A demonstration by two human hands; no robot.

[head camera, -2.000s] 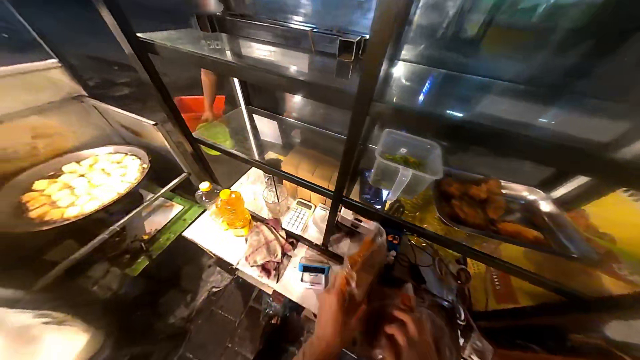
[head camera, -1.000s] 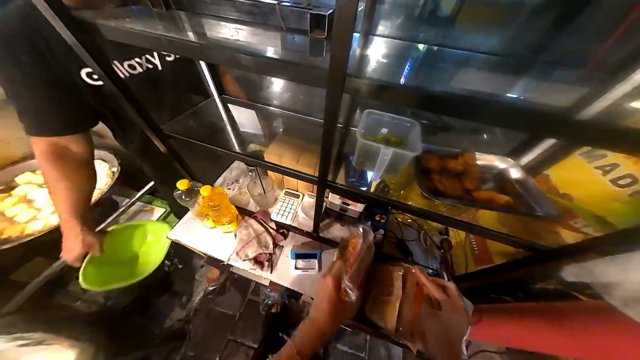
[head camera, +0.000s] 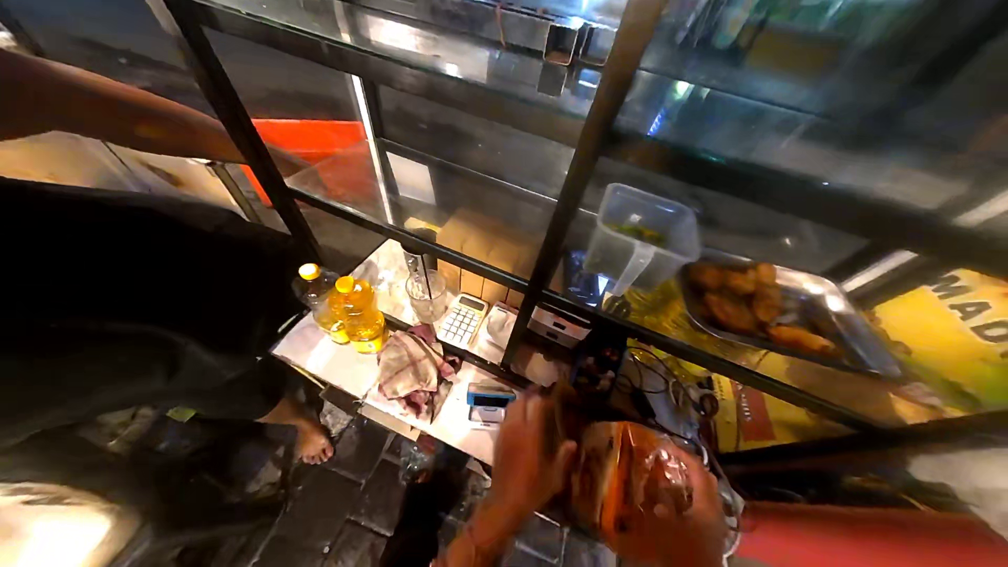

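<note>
Low in the head view, my left hand is raised with its fingers bent at the left side of a brown paper bag or box; whether it grips the edge is blurred. My right hand lies over a clear plastic bag with orange contents, its fingers on the plastic at the right. The bag rests against the brown package, in front of the display case's lower rail. A blue and white device lies on the counter left of my left hand.
Yellow oil bottles, a checked cloth and a calculator stand or lie on the counter. Behind the frame are a plastic tub and a metal tray of fried food. A person in dark clothes is close at left.
The clear bag, upright in my left hand a second ago, is now under my right hand over the brown package. The co-worker has moved closer, and the green basin is out of view.
</note>
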